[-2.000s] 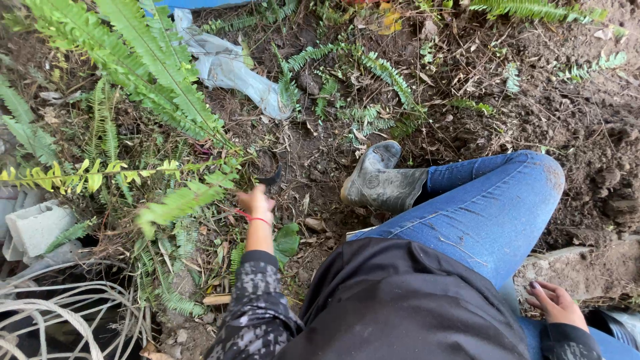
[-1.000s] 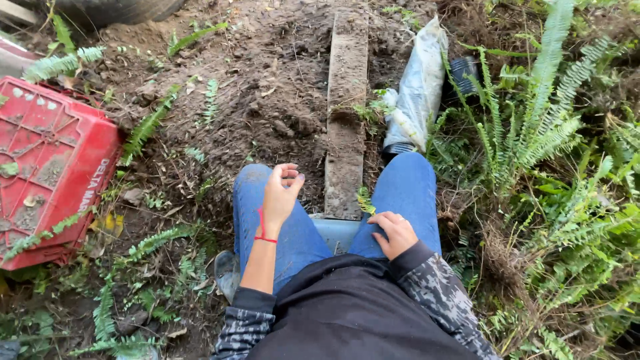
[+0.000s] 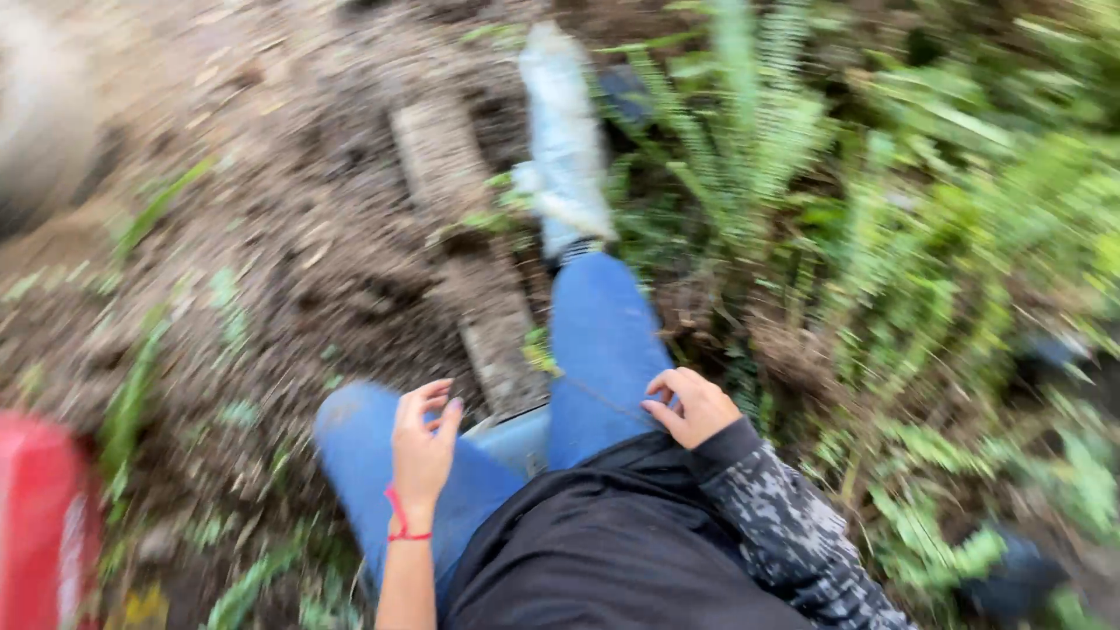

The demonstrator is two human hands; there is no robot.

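My left hand (image 3: pixel 423 437), with a red string bracelet at the wrist, hangs above my bent left leg in blue jeans (image 3: pixel 350 437). Its fingers are loosely curled and parted, and nothing shows in them. My right hand (image 3: pixel 694 406) is beside my right thigh (image 3: pixel 599 359), fingers curled, with no object visible in it. A thin stem with small yellow-green leaves (image 3: pixel 541 352) lies against that thigh. Between my legs part of a light blue surface (image 3: pixel 514 444) shows; what it belongs to is hidden.
A dirt-covered plank (image 3: pixel 446 166) runs forward from between my knees. Beside it lies a pale plastic-wrapped bundle (image 3: pixel 567 131). Ferns (image 3: pixel 875 262) grow thickly at right. A red plastic crate (image 3: pixel 39 525) stands lower left, and a blurred round object (image 3: pixel 35 122) is upper left.
Two seconds ago my left hand was low among ferns beside a dark curved object; one second ago it was empty above my lap, as now. The view has swung round strongly.
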